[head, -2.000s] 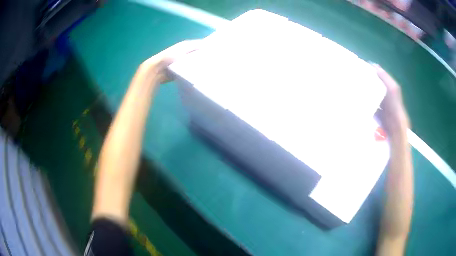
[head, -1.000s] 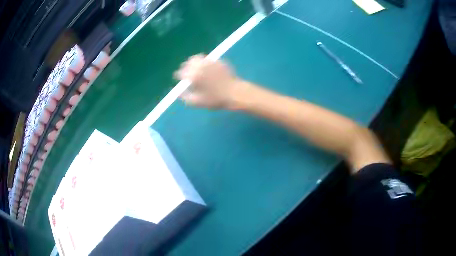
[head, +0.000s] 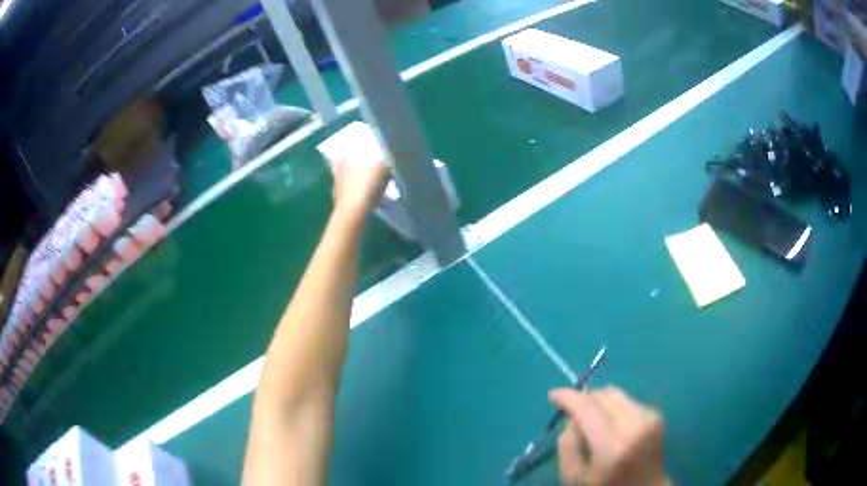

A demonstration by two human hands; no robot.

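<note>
My left hand (head: 359, 182) reaches over the conveyor belt and grips the near end of a white product box (head: 352, 142). A grey upright post hides part of this box, and its other side shows beyond the post. My right hand (head: 608, 435) is low over the green bench, with a thin pen (head: 591, 366) between thumb and fingers. Another white product box (head: 563, 68) with an orange-red round mark and stripes lies on the belt further right.
The grey post (head: 394, 123) rises from the white rail (head: 608, 157). White boxes (head: 76, 463) stand at the bottom left. A yellow pad (head: 704, 265), a dark flat object (head: 754, 220) and tangled black parts (head: 789, 166) lie on the right. A clear bag (head: 252, 114) lies beyond the belt.
The view has swung right, leaving the white boxes at the bottom left. My left hand has come into view on a box. My right hand has left the rail and picked up the pen.
</note>
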